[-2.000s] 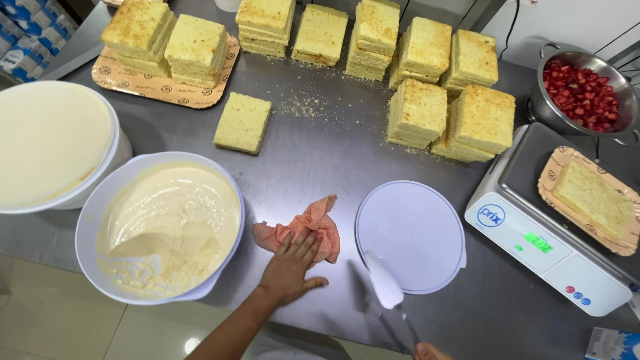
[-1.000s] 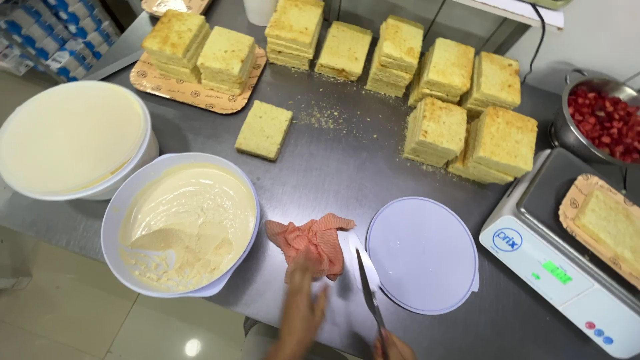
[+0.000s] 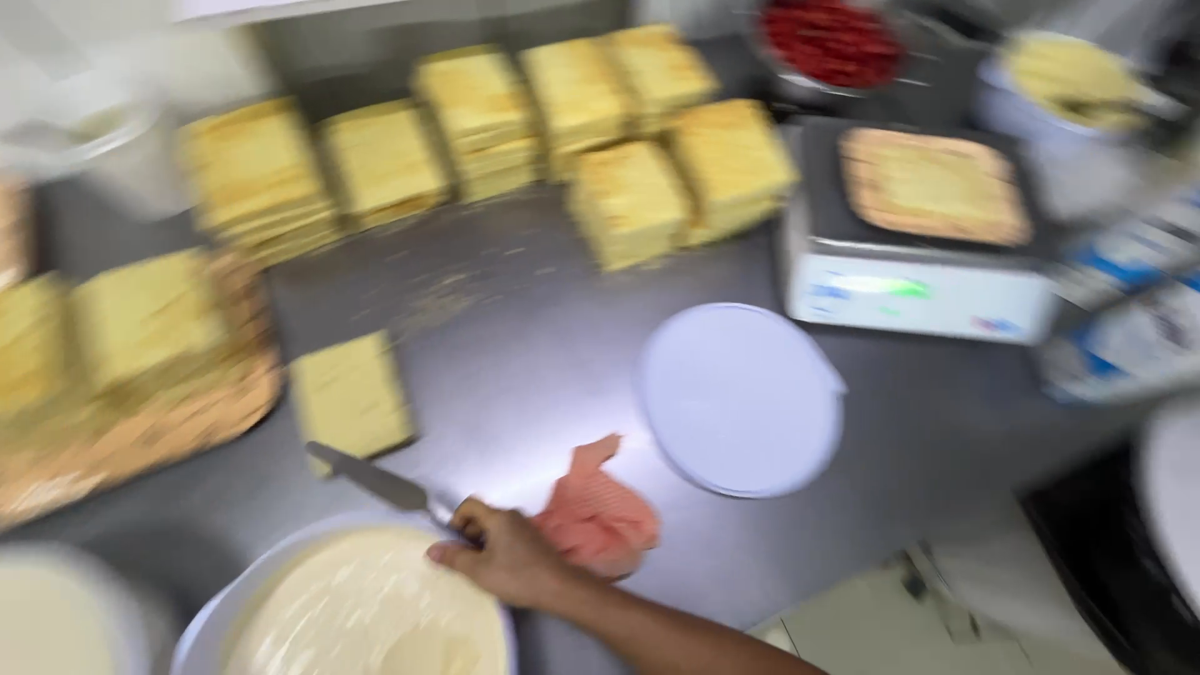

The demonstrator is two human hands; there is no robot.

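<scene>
My right hand (image 3: 502, 553) grips the handle of a metal icing spatula (image 3: 380, 480), at the upper right rim of a white bowl of cream (image 3: 375, 609). The blade points up and left, its tip overlapping the near edge of a single square of sponge cake (image 3: 352, 394). A crumpled pink cloth (image 3: 600, 516) lies on the steel table just beyond my right hand and forearm. My left hand is out of view. The picture is blurred.
Stacked sponge squares (image 3: 478, 122) line the back; others sit on a patterned board (image 3: 216, 412) at left. A round white lid (image 3: 745, 398) lies right of the cloth. Behind it stand a scale (image 3: 923, 295) bearing a sponge square on a small tray, and a bowl of red fruit (image 3: 830, 42).
My right hand has moved left with the spatula, from beside the lid to the cream bowl. My left hand, earlier at the cloth, has left the view. The view has swung strongly.
</scene>
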